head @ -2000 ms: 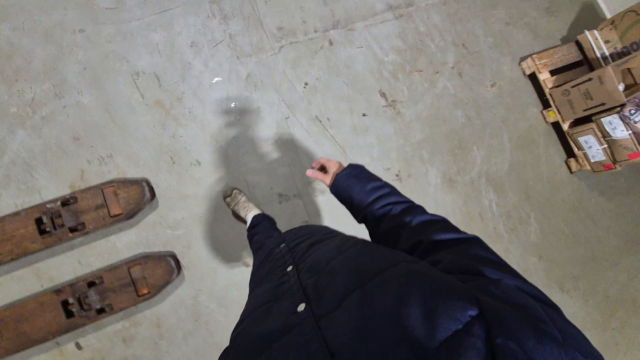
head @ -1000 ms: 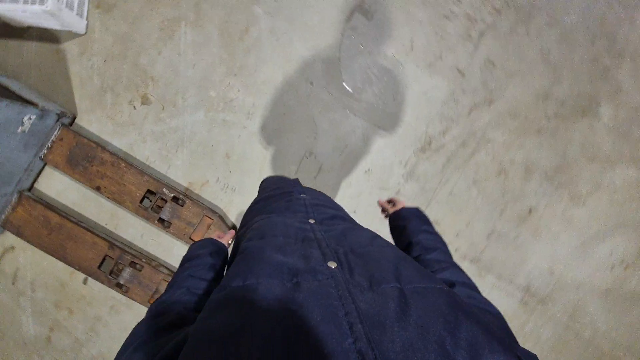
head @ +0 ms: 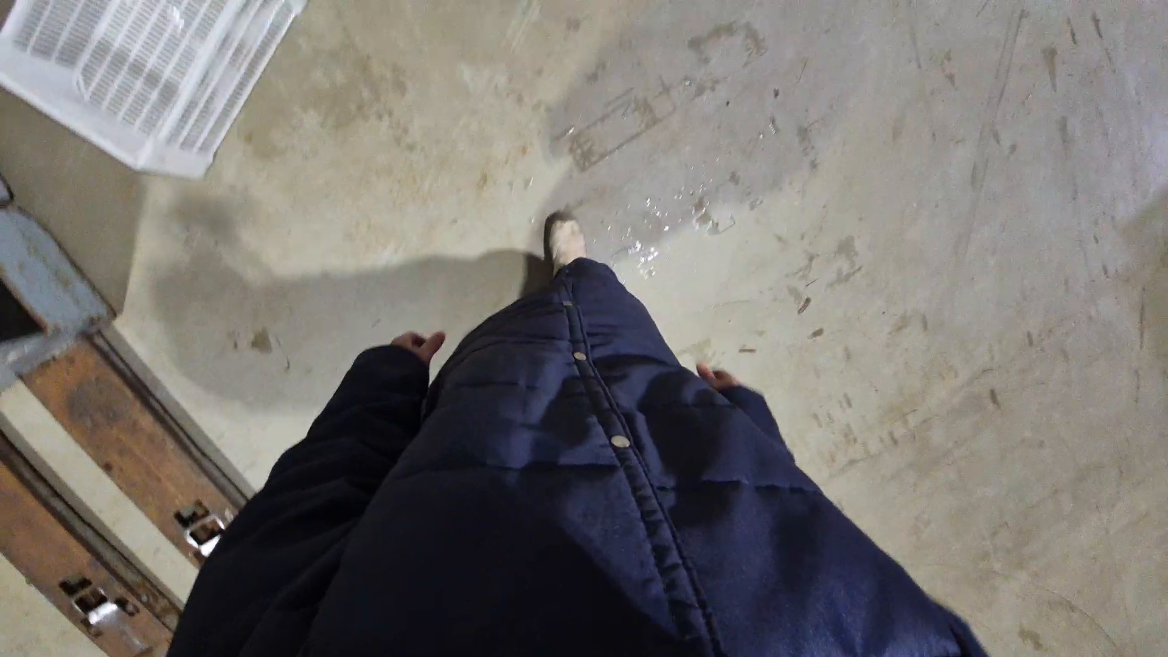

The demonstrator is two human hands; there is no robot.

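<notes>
My left hand [head: 421, 345] hangs beside the left edge of my dark blue quilted coat [head: 547, 474], its fingers loosely curled and no object visible in it. On the other side of the coat, my right hand [head: 717, 375] is partly covered by the coat and its sleeve. Only a few fingers show there, and whether they are closed is unclear. Neither hand touches anything apart from, possibly, the coat. One light-coloured shoe [head: 567, 239] shows on the floor beyond the coat's hem.
Two rusty pallet jack forks [head: 123, 429] lie low at the left, joined to a worn grey-blue metal frame [head: 50, 274]. A white slatted plastic crate [head: 173, 82] is at the upper left. Scuffed concrete floor [head: 958, 365] with small wet-looking spots extends ahead and right.
The view has shifted greatly. The pallet with cardboard boxes, seen two seconds ago, is out of view. The white crate and pallet jack frame have come into view, and a shoe shows again.
</notes>
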